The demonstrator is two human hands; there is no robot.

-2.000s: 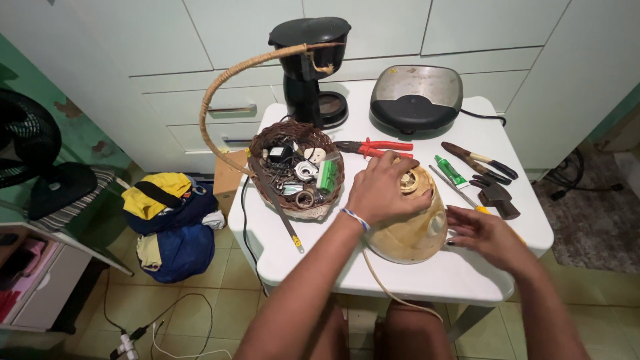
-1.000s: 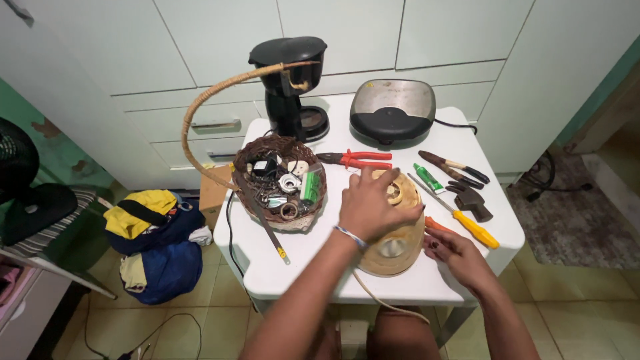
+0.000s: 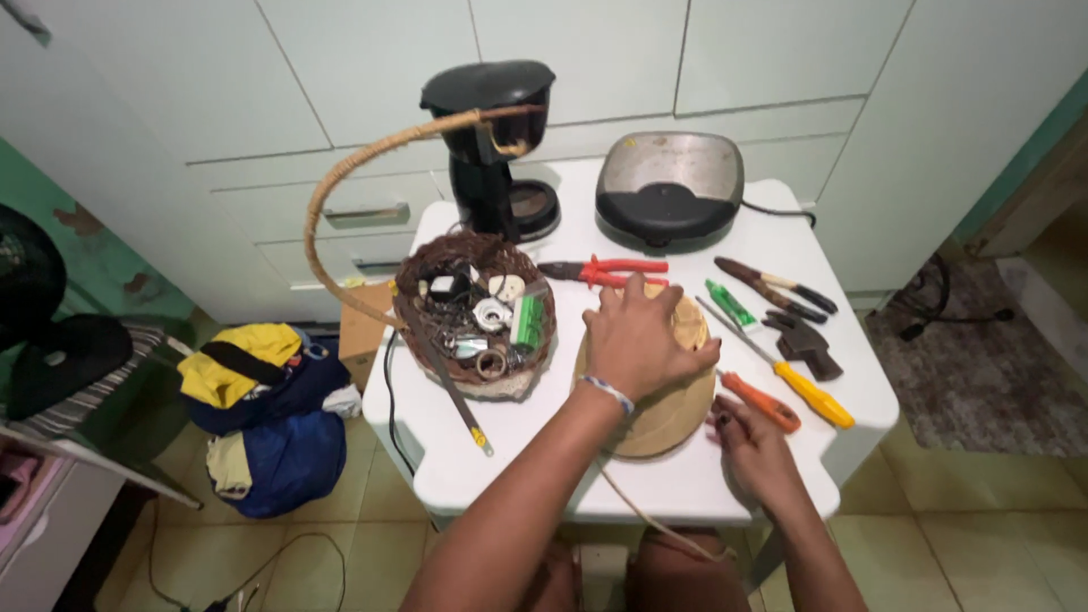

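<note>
My left hand (image 3: 639, 340) lies spread over the top of a tan, rounded lamp base (image 3: 659, 421), its fingers over the far end. A pale cord (image 3: 642, 514) runs from the base over the table's near edge. My right hand (image 3: 748, 446) is beside the base's right edge, fingers bent, and whether it touches the base is unclear. Just above that hand lies an orange-handled screwdriver (image 3: 761, 401). Further right are a yellow-handled screwdriver (image 3: 812, 393), a green tube (image 3: 731, 303), pliers with dark and cream handles (image 3: 775, 289) and a dark metal tool head (image 3: 807, 344).
Red-handled pliers (image 3: 603, 272) lie behind my left hand. At the left, a wicker basket (image 3: 416, 348) holds small parts, with a hacksaw blade (image 3: 459, 404) and a wrapped curved cane (image 3: 319, 212) against it. A coffee maker (image 3: 489, 110) and a sandwich press (image 3: 670, 191) stand behind.
My left hand has spread its fingers over the lamp base, hiding the ring-shaped part that showed earlier. The orange-handled screwdriver shows more fully beside my right hand.
</note>
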